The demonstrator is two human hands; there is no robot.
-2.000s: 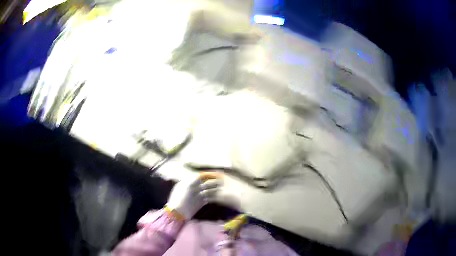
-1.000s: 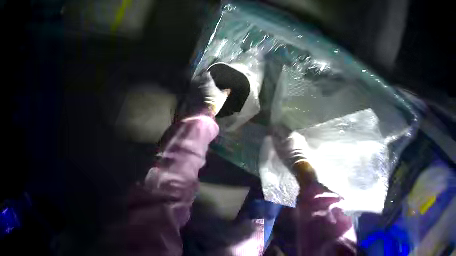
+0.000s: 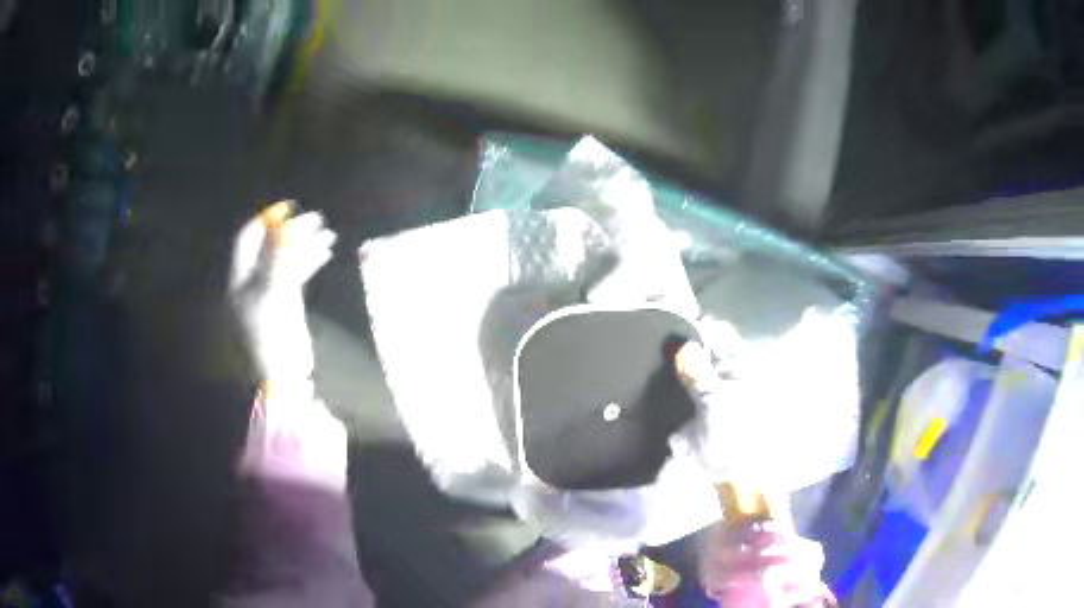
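A projector shows its black rounded-square end panel with a small pale central mark and a thin white rim. White wrapping sheets lie around it on both sides. My right hand, in a white glove with a bare fingertip showing, grips the projector's right edge, its thumb on the black face. My left hand, also gloved, is apart from the projector at the left, raised with its fingers apart and empty. The image is blurred and partly overexposed.
A teal-edged clear tray or bag lies behind the projector. A pale blurred surface is at the top. At the right are a blue strip, a whitish rounded thing with a yellow mark, and a pale bar.
The black-faced projector has moved right and nearer, more fully in view. My left hand has let go of it and moved left. My right hand now holds it.
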